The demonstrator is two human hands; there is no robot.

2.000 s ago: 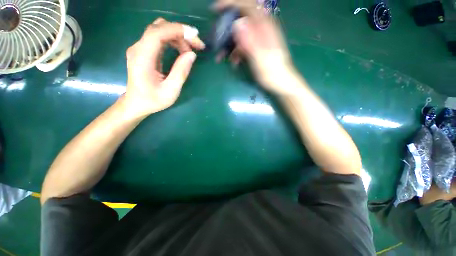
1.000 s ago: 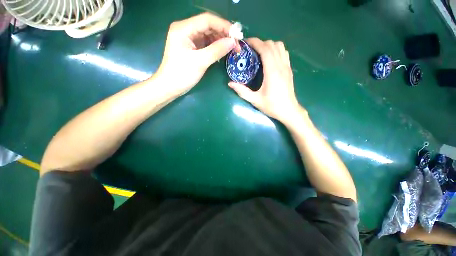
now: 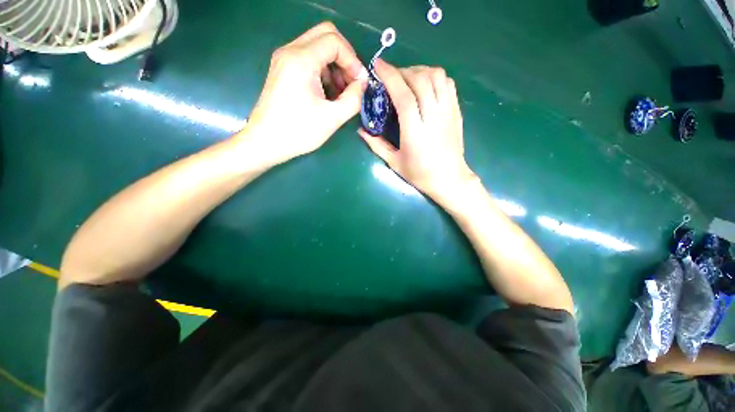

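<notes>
A round blue patterned unit (image 3: pixel 375 108) is held nearly edge-on above the green bench (image 3: pixel 306 233). A thin white cord rises from its top and ends in a small white ring (image 3: pixel 388 37). My right hand (image 3: pixel 427 121) grips the unit from the right, thumb below and fingers at the top. My left hand (image 3: pixel 310 92) touches the unit's upper left edge with thumb and forefinger pinched together by the cord. Whether these fingertips hold the cord cannot be told.
A cream fan (image 3: pixel 76 24) with a black plug (image 3: pixel 147 67) stands upper left. A blue unit (image 3: pixel 642 117), a dark round unit (image 3: pixel 687 125) and black blocks (image 3: pixel 697 83) lie upper right. Clear bags (image 3: pixel 654 310) and another person's arm (image 3: pixel 701 360) are lower right. A white ring (image 3: pixel 434 15) lies at the top.
The held unit has turned from face-on to nearly edge-on. The white ring and cord now stand out above it, where a white piece showed at my left fingertips. The view has shifted slightly.
</notes>
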